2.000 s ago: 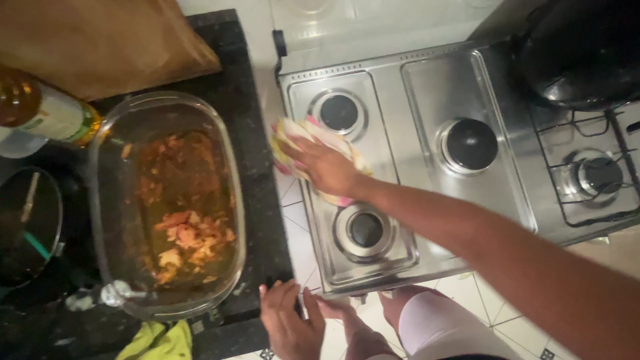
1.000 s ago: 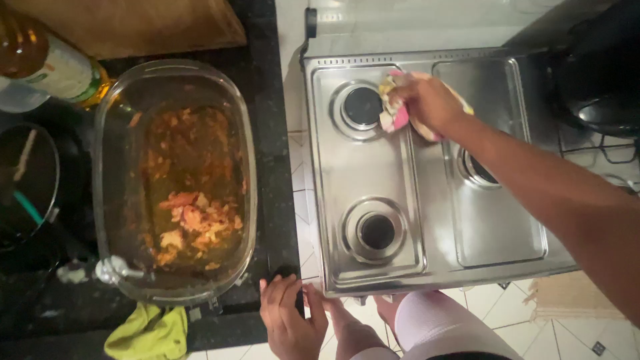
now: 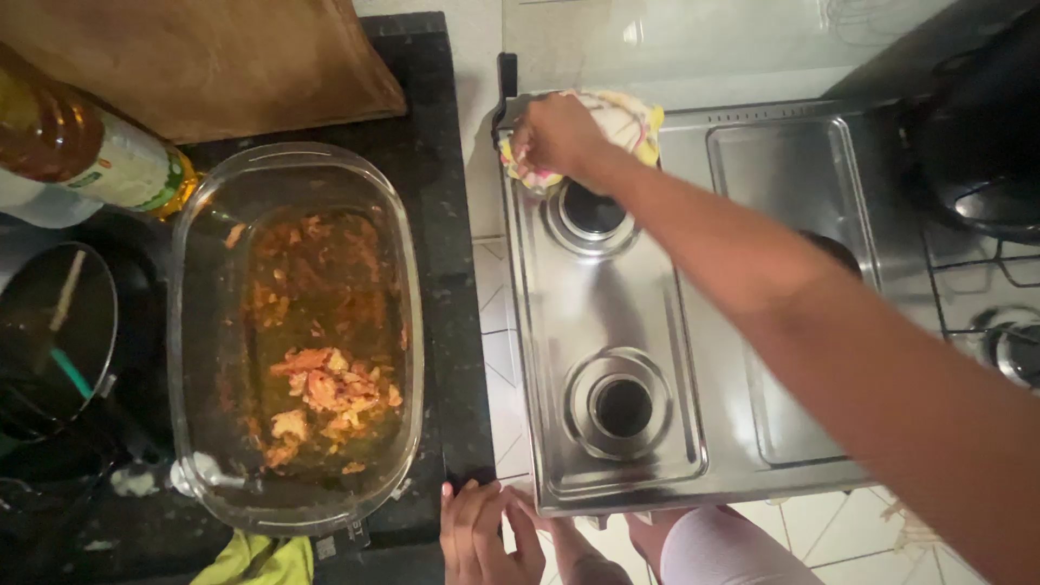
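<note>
My right hand [image 3: 556,138] is closed on a patterned cloth [image 3: 621,122], white with yellow and pink. Both are at the back left corner of a stainless steel gas stove top [image 3: 650,325], just behind the rear left burner [image 3: 593,207]. The front left burner [image 3: 622,406] is uncovered, with no grate over it. My forearm crosses the stove and partly hides the middle burner. My left hand [image 3: 487,528] rests at the front edge of the dark stone counter, fingers slightly apart, with nothing seen in it.
A glass baking dish [image 3: 413,325] with oily food scraps stands on the counter [image 3: 455,366]. Around it are an oil bottle [image 3: 122,162], a dark pan [image 3: 114,325], a wooden board [image 3: 244,65] and a yellow-green cloth [image 3: 260,561]. A black pot [image 3: 983,146] and a grate [image 3: 991,260] are at right.
My right hand has moved with the cloth from between the left and middle burners to the back left corner of the stove. My left hand stays by the counter's front edge.
</note>
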